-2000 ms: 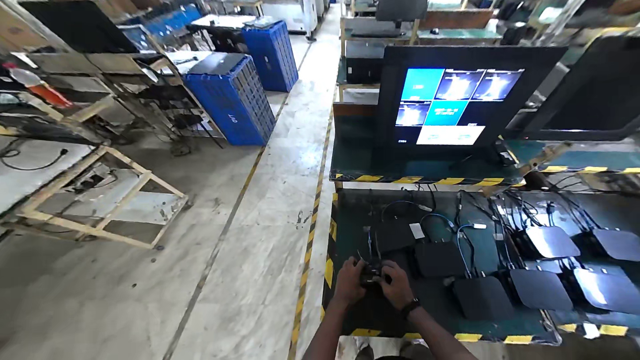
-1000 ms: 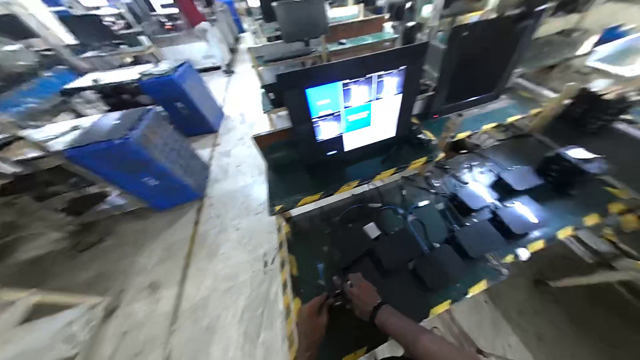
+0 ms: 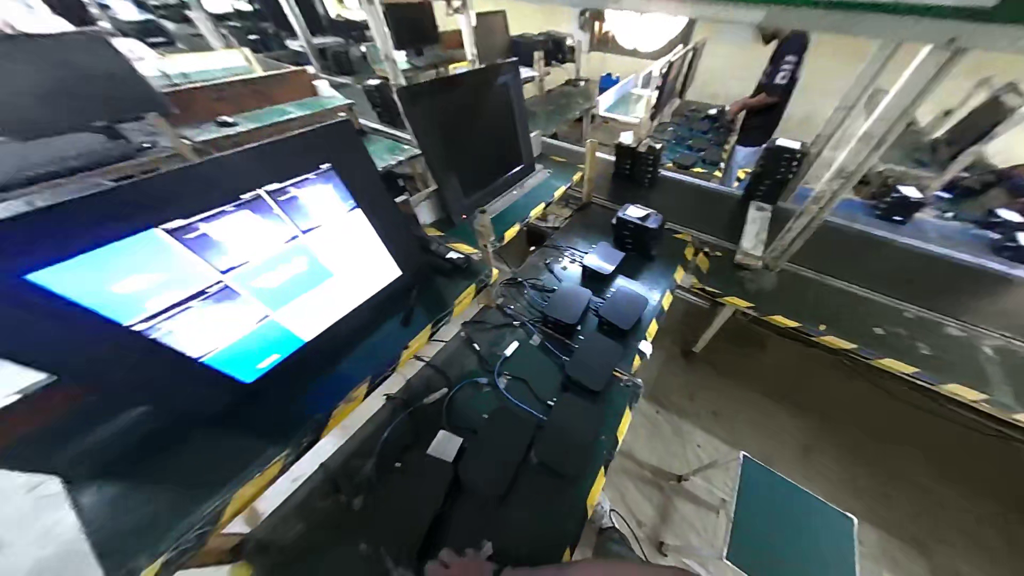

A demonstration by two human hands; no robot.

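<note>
At the bottom edge shows part of my right hand (image 3: 460,562), its forearm coming in from the right; the frame cuts off the fingers, so I cannot tell whether it holds anything. My left hand is out of view. Just beyond the right hand lie flat black plastic boxes (image 3: 496,452) in shadow, one beside a small white label (image 3: 444,445). Farther along the bench are more such boxes (image 3: 594,362), some catching light (image 3: 623,306). Black cables and a blue cable (image 3: 512,392) run along their left side.
A lit monitor (image 3: 264,272) stands left, a dark monitor (image 3: 472,140) beyond it. Stacked black boxes (image 3: 638,230) stand at the bench's far end. Yellow-black tape (image 3: 624,426) edges the bench. A green-topped stool (image 3: 788,520) is at right; a person (image 3: 772,88) stands at another bench.
The view has swung far to the right. Both hands were together at the near end of the bench earlier; now only part of my right hand shows at the bottom edge.
</note>
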